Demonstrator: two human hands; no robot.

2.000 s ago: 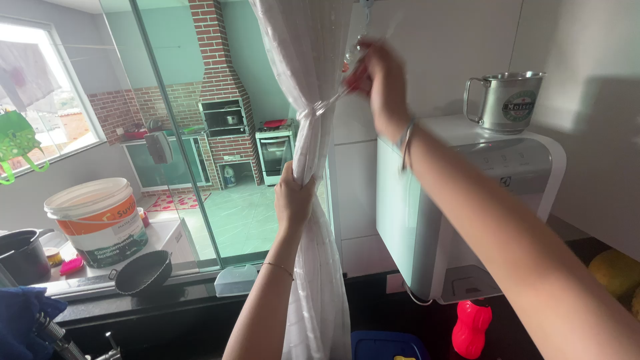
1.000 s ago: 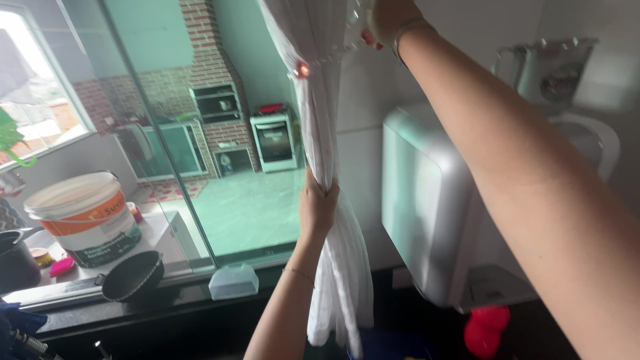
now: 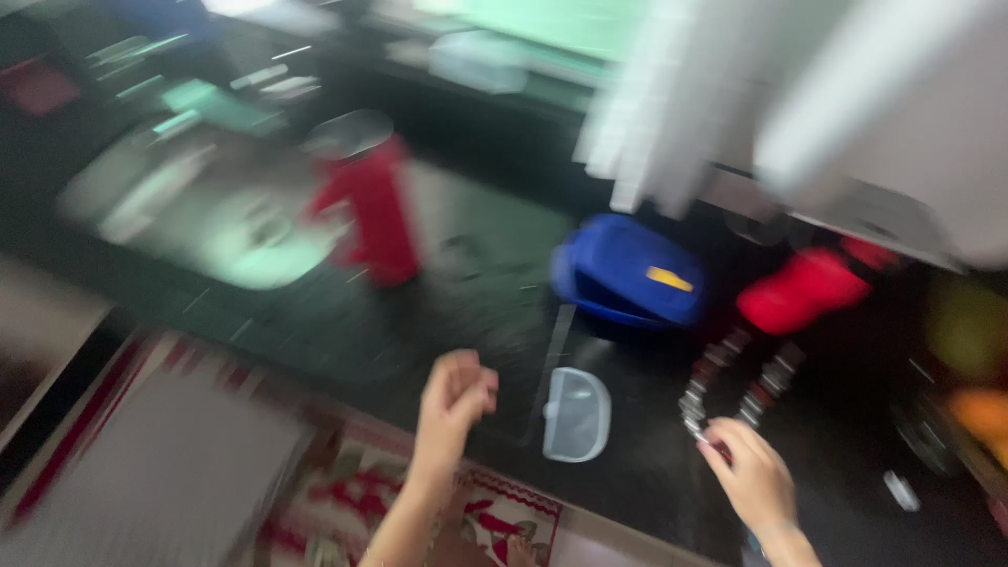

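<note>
My right hand [image 3: 748, 468], low at the right, pinches a beaded strand [image 3: 697, 394] of clear and reddish beads that lies over the dark countertop [image 3: 646, 488]. My left hand [image 3: 457, 402] hovers over the counter's front part, fingers curled with nothing visible in them. Between the hands lies a small translucent half-round plastic lid or dish [image 3: 577, 415]. Behind it sits a blue plastic container [image 3: 630, 268] with a yellow mark. The white curtain [image 3: 661, 102] hangs at the top, its lower end loose and blurred.
A red jug or bottle [image 3: 382, 213] with a clear top stands beside the steel sink [image 3: 276, 244]. A red object [image 3: 803, 291] is below the white appliance [image 3: 898, 118]. Orange and yellow-green round things, perhaps fruit, are at the right edge. A patterned mat [image 3: 378, 488] lies on the floor.
The view has swung down to the counter. My left hand has let go of the curtain. My right hand has come down from beside the curtain with the beaded strand.
</note>
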